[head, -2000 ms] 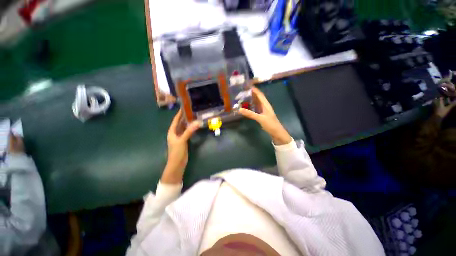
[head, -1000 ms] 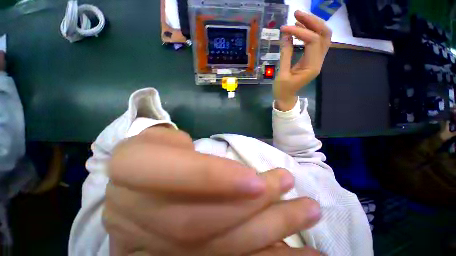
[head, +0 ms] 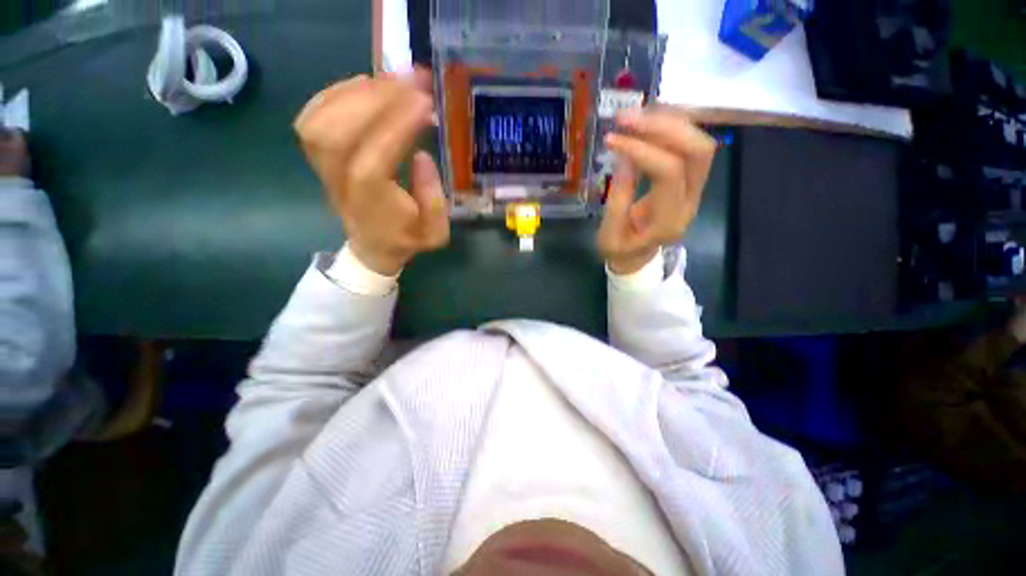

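Observation:
The clear test fixture (head: 518, 39) stands in front of me. In its orange-brown locating frame (head: 460, 133) sits the black thermostat unit (head: 520, 135), its display lit with blurred blue-white digits. A yellow connector (head: 522, 218) with a white tip sticks out at the front edge. My left hand (head: 383, 169) is at the fixture's left side, fingers bent and thumb apart, holding nothing visible. My right hand (head: 655, 180) is over the fixture's right side, fingers curled, partly hiding the red switch; whether it touches the fixture I cannot tell.
A white coiled cable (head: 200, 70) lies at the left. A white-topped board (head: 703, 84) is behind, with a blue object (head: 761, 25) on it. A black mat (head: 816, 225) and dark blocky trays (head: 979, 169) are at the right. A person's sleeve (head: 34, 270) is at the far left.
My left hand has moved from close to the camera to the fixture's left side. My right hand has lowered, its fingers more curled. Earlier, both hands held the fixture and the display was dark.

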